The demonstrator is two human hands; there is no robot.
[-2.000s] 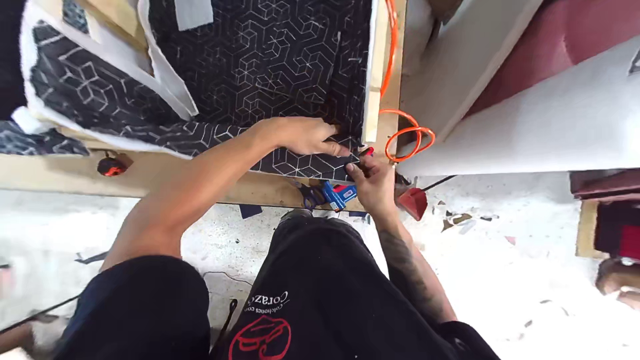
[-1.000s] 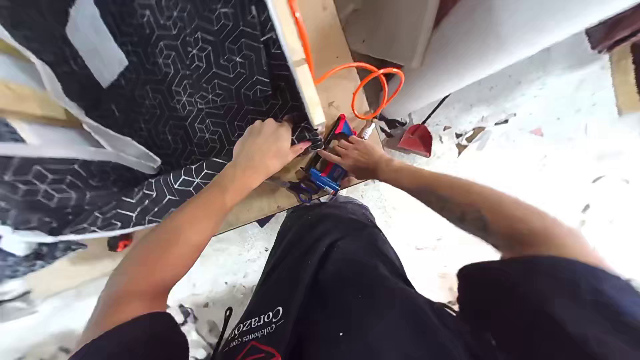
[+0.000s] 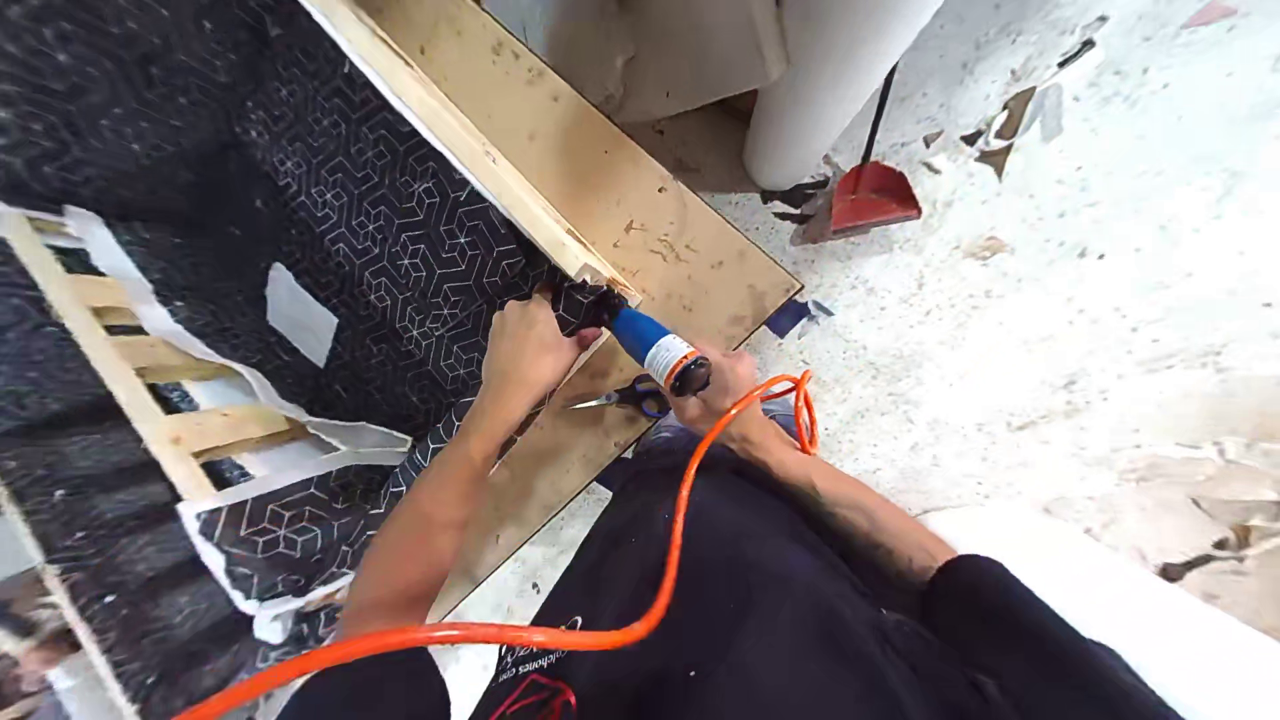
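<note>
My right hand (image 3: 715,385) grips a blue pneumatic staple gun (image 3: 645,340), its nose against the corner of a wooden furniture frame (image 3: 480,150). An orange air hose (image 3: 684,500) runs from near that hand across my lap. My left hand (image 3: 530,350) pinches black fabric with a white geometric pattern (image 3: 390,240) at the same corner, close beside the tool's nose. Scissors with dark blue handles (image 3: 630,398) lie on the board under my hands, blades pointing left. The staple gun hides part of my right hand's fingers.
The frame rests on a wooden board (image 3: 690,230). Left are pale slats (image 3: 225,425) edged with white padding. A red dustpan (image 3: 873,195) lies on the floor near scattered scraps and a white roll (image 3: 835,80). A person is partly visible at the lower left edge.
The blue staple gun, lying on the board one and two seconds ago, is now raised in my right hand at the frame corner. The orange hose now crosses my lap. The view has turned.
</note>
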